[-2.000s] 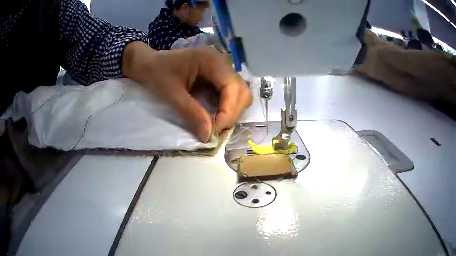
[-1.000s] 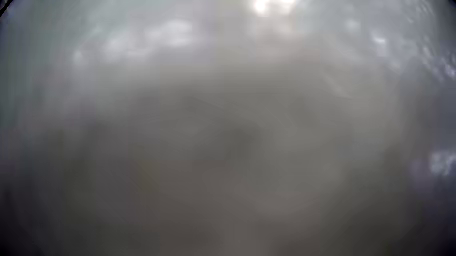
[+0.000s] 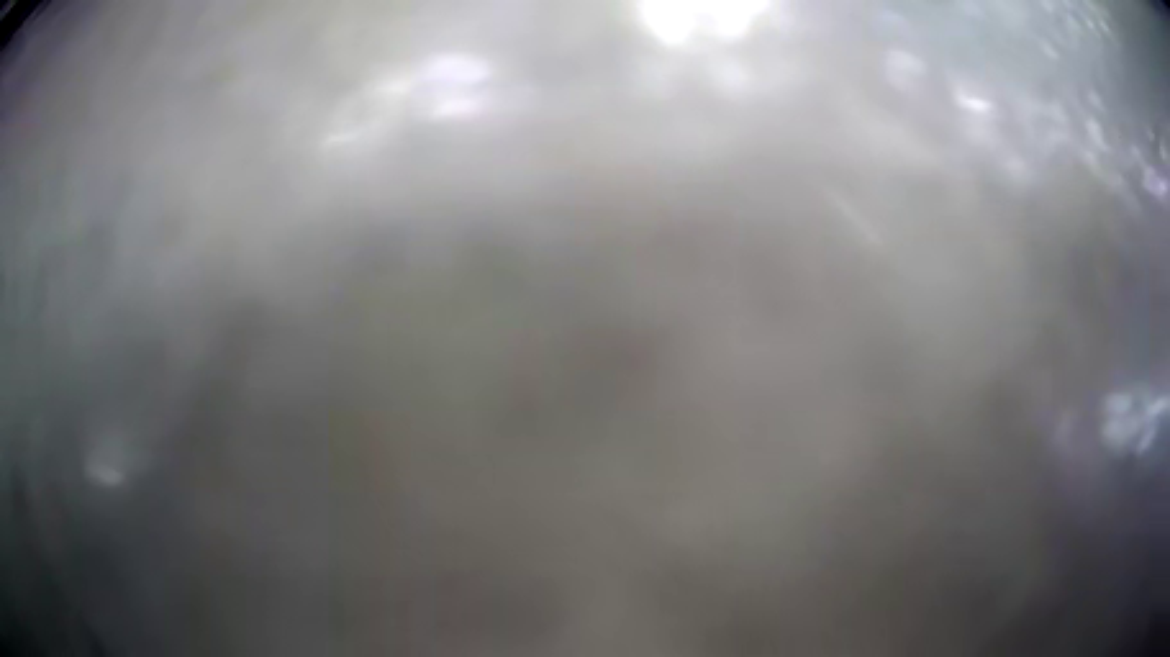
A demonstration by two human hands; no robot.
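The head view is filled by a grey-beige blur, as if something lies very close to the lens. No fabric, sewing machine or tool can be made out. Neither my left hand nor my right hand can be made out.
Bright white spots of light (image 3: 703, 16) show at the top, with smaller pale glints at the upper left, upper right, right edge and lower left. The corners are dark. No shape of an object or person can be told.
Two seconds ago the machine, white panel and hands showed clearly; now all is blurred. Since one second ago the blur is somewhat lighter, with a new glint at the lower left.
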